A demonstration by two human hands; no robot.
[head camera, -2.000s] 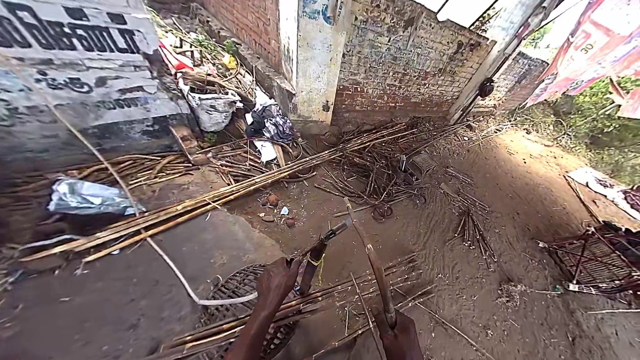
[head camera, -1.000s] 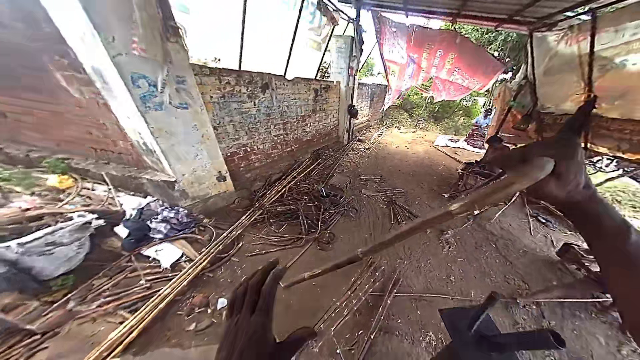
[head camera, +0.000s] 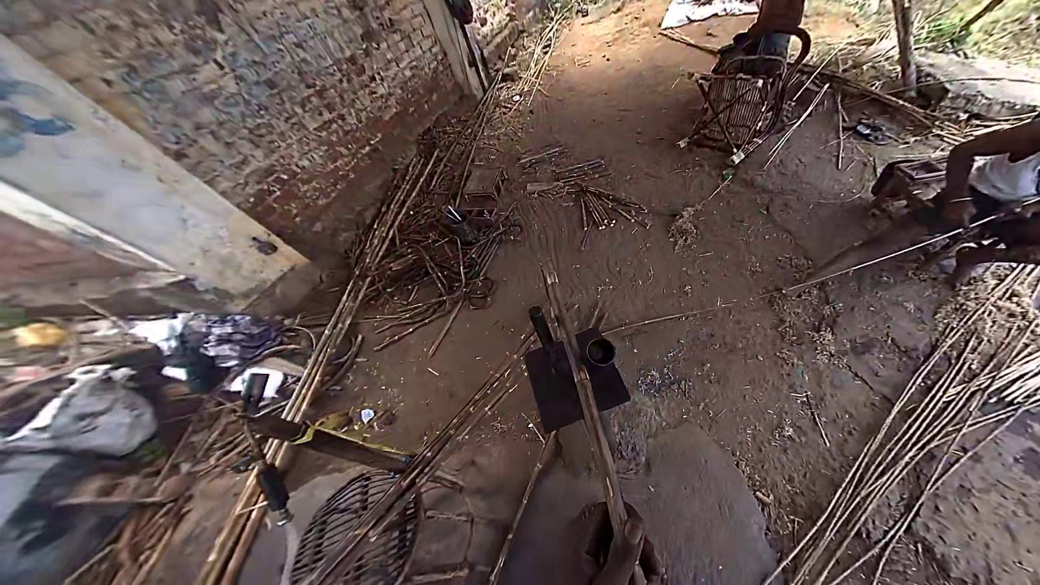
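Note:
My right hand point(head camera: 621, 548), at the bottom just right of centre, is closed around the near end of a thick cane pole point(head camera: 597, 422). The pole points away from me and crosses above a black metal plate point(head camera: 561, 402) with short upright pipes point(head camera: 600, 352). Whether the pole touches the plate or the pipes, I cannot tell. My left hand is out of the frame. At lower left a dark tool point(head camera: 272, 487) lies near a dark bar point(head camera: 341, 445) wrapped with yellow cord. Beside them is a round woven cane frame point(head camera: 357, 528).
Long canes point(head camera: 370, 260) run along the brick wall point(head camera: 325, 81), by a tangled cane heap point(head camera: 455, 268). More canes point(head camera: 918, 439) lie at right, near a seated person point(head camera: 1003, 183) holding a thin cane. Farther off stands a cane seat frame point(head camera: 739, 106); sacks point(head camera: 89, 414) lie left.
My left hand, visible in both earlier frames, has left view; two seconds ago it held a dark tool. My right hand, raised at right one second ago, is now low near the centre. The view has tilted down.

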